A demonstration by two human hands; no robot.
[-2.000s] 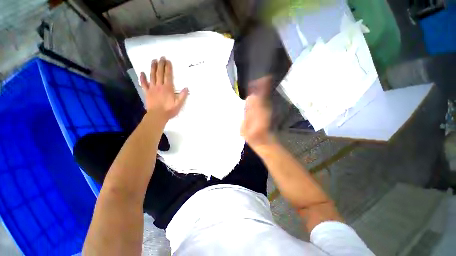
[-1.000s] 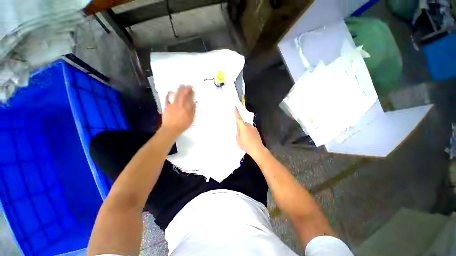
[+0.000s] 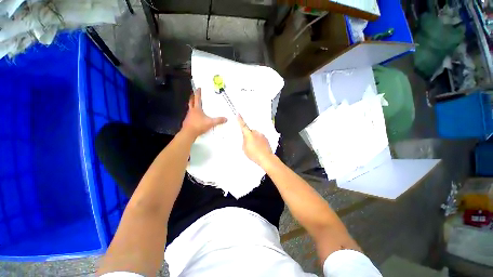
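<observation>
White fabric panels lie over the padded block and reach onto the lap, with frayed lower edges and small dark marking near the top. My right hand grips the handle of a mallet. Its yellow-green head is on or just above the upper left part of the panels, with a thin metal shank. My left hand lies at the panels' left edge, fingers spread, thumb pointing right. The block beneath is almost fully hidden.
A blue crate stands beside my left leg. A heap of white panels is at the upper left. An open carton with white panels stands at the right, before a green object. Table legs stand ahead.
The mallet head has moved left across the panels. My left hand has moved to the panels' left edge with its thumb out. The view has turned, showing more of the right side.
</observation>
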